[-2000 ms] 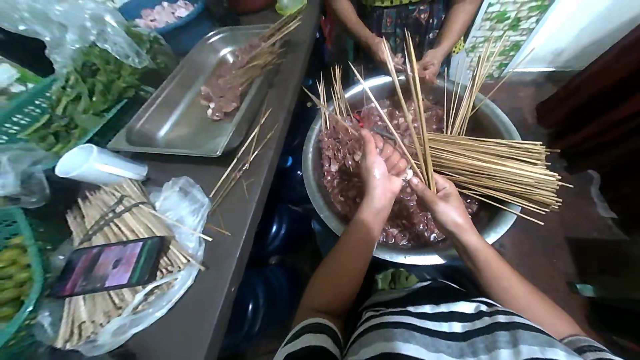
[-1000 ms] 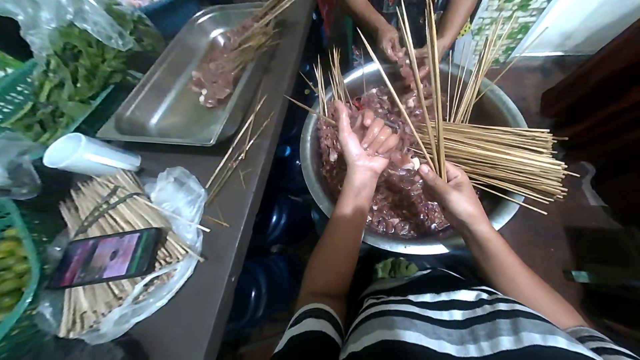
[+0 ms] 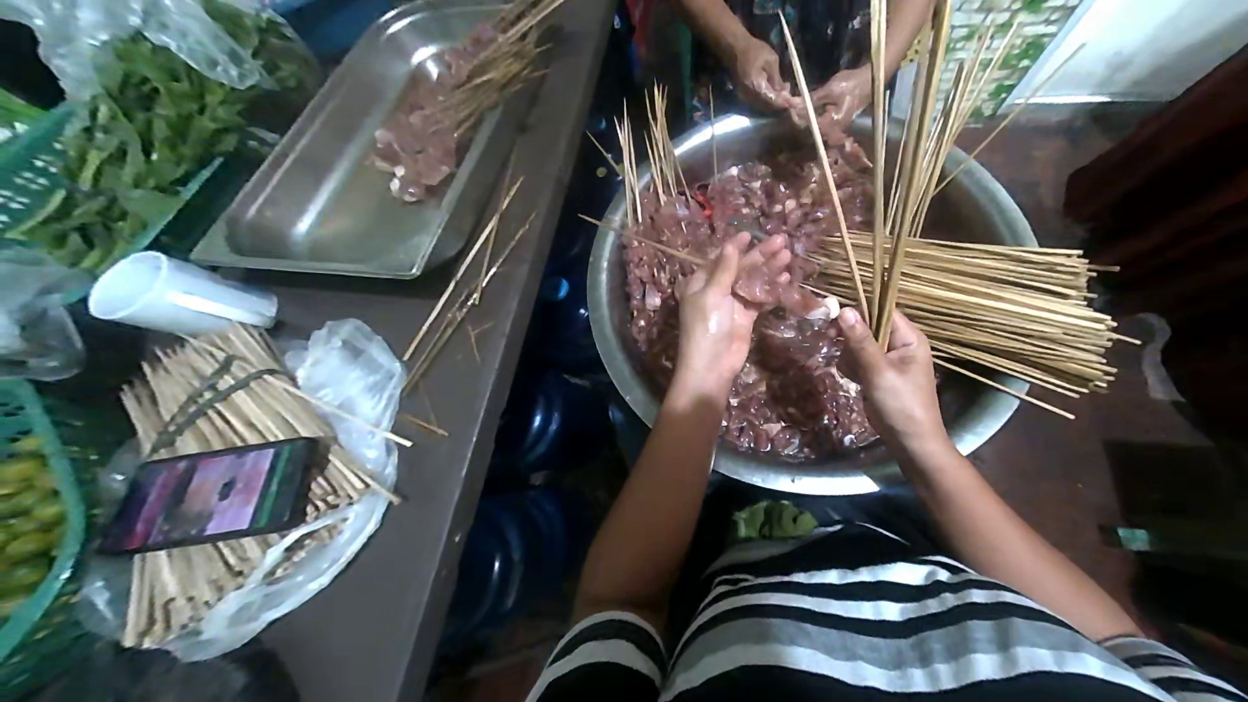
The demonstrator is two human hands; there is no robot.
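Raw meat pieces [image 3: 790,390] fill a large round metal basin [image 3: 609,322] in front of me. Above the meat, my left hand [image 3: 726,302] is palm up with a piece of raw meat [image 3: 765,283] on its fingers. My right hand [image 3: 892,375] grips several upright bamboo skewers [image 3: 882,195], its fingertips beside the meat at a white bit. A thick bundle of bamboo skewers [image 3: 1024,312] lies over the basin's right side. More skewers stand in the meat at the left and at the back right.
Another person's hands [image 3: 804,88] handle meat at the basin's far rim. On the table [image 3: 448,390] at left are a metal tray [image 3: 312,175] with skewered meat, a white cup [image 3: 180,292], a phone [image 3: 214,492] on bagged skewers [image 3: 234,390], and green baskets [image 3: 63,507] of leaves and small green fruits.
My left hand's fingers have shifted toward my right hand, and meat now shows on them. The other person's hands have raised a strip of meat above the far rim.
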